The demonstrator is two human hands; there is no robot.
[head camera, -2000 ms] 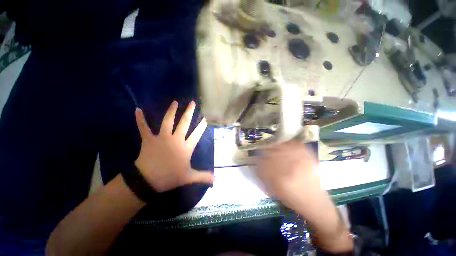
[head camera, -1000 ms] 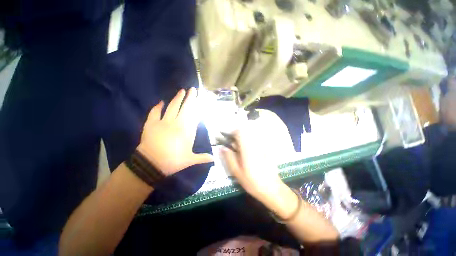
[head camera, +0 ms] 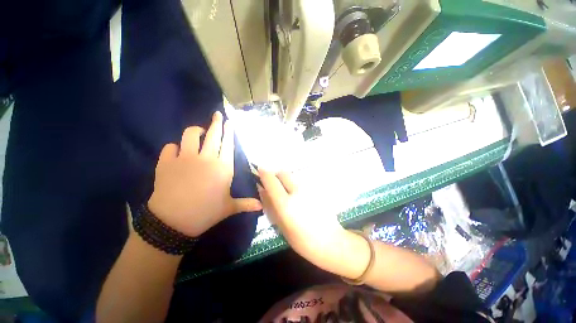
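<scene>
Dark navy fabric (head camera: 69, 145) hangs and lies left of the cream sewing machine head (head camera: 218, 47). My left hand (head camera: 192, 173) lies palm down on the fabric, fingers spread, fingertips close to the machine's lower edge. My right hand (head camera: 287, 208) is at the fabric's right edge beside my left thumb. Its fingers are bent, and glare hides whether a small dark thing at the fingertips is a tool or cloth. The presser foot (head camera: 311, 131) stands over the pale bed right of the glare. A jagged navy piece (head camera: 378, 126) lies behind it.
The green-framed control panel (head camera: 458, 50) is at upper right. A thin pale strip (head camera: 445, 126) lies on the right of the table. A clear tray (head camera: 543, 104) is at its right end. The table's green edge (head camera: 429, 173) runs across below, with shiny plastic (head camera: 410, 224) beyond.
My right hand has moved from near the presser foot left to the fabric edge. The snips seen on the table earlier no longer show there. My left hand stays on the fabric. The view has shifted closer.
</scene>
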